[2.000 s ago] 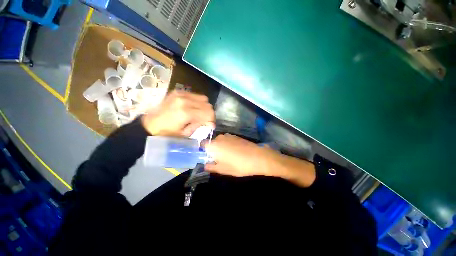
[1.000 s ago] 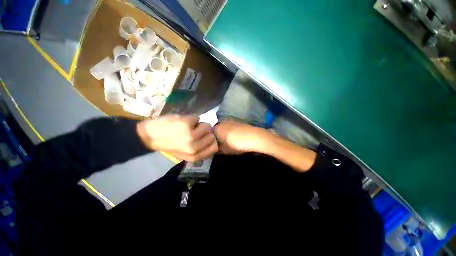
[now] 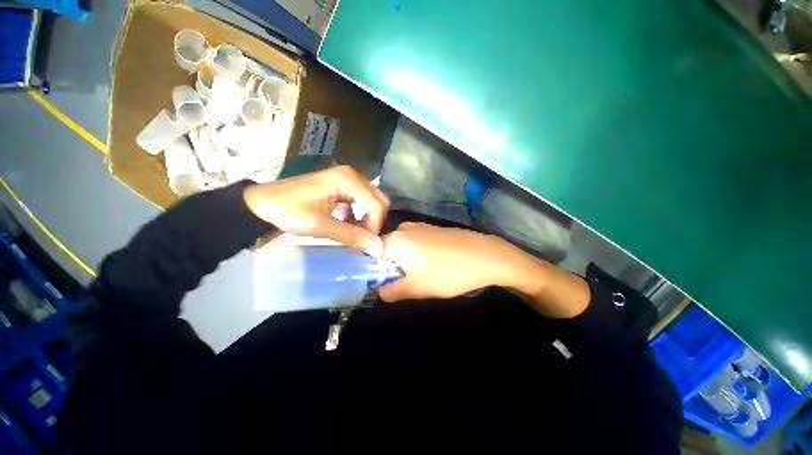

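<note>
A frosted translucent cup (image 3: 307, 277) lies level in front of my dark clothing, its closed-looking end to the left. Blue wires (image 3: 343, 277) show through its wall and come out at its right end. My right hand (image 3: 445, 262) is closed around the wires just outside the cup. My left hand (image 3: 320, 204) is above the cup, its thumb and fingertips pinched at the wires beside my right hand. A small whitish thing shows between the left fingers; what it is cannot be told.
An open brown carton (image 3: 133, 107) of loose translucent cups (image 3: 223, 115) stands at the left. The green bench (image 3: 570, 115) spans the upper right, its edge close to my right arm. A blue bin (image 3: 694, 355) with clear items is at the lower right. Yellow lines mark the grey floor.
One second ago my left fist covered the cup and wires; now it has risen and they show again. The fingertips are at the wires. The carton and bench sit slightly further left in view.
</note>
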